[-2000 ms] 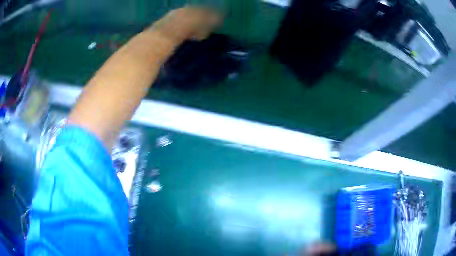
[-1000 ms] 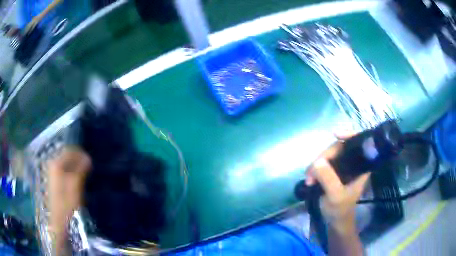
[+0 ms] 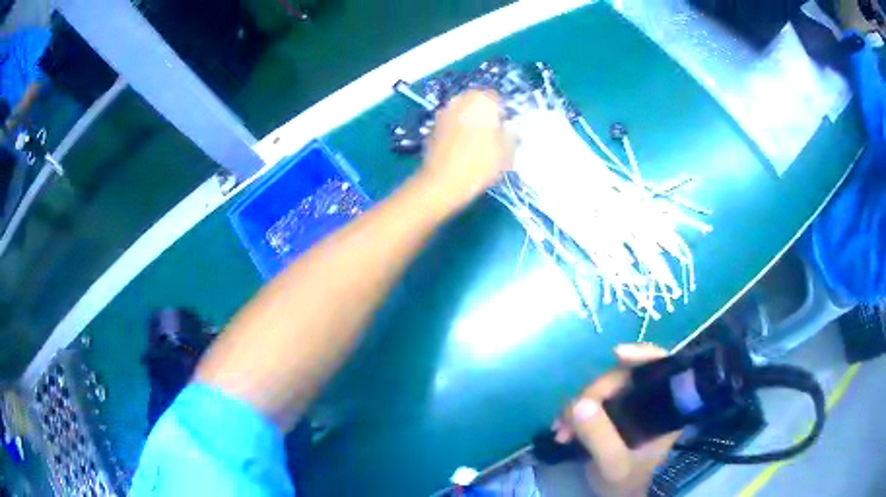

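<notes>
My left hand (image 3: 474,136) reaches across the bench onto the dark-headed end of a bundle of white cables (image 3: 602,209). Its fingertips are hidden, so I cannot tell if it grips a cable. My right hand (image 3: 612,427) holds the black electric screwdriver (image 3: 670,388) at the front edge of the bench, its cord looping to the right. A black housing (image 3: 175,354) lies at the lower left, largely covered by my left arm and sleeve.
A blue bin (image 3: 282,209) of small silvery screws stands behind my left forearm. A tray of small modules (image 3: 73,427) is at the lower left. A pale upright post (image 3: 160,73) rises at the bench's back edge. A person's blue sleeve (image 3: 850,184) is at the right.
My left hand has left the housing at the left and moved right to the cable bundle. The housing now rests at the lower left. My right hand still holds the screwdriver. The view has shifted right.
</notes>
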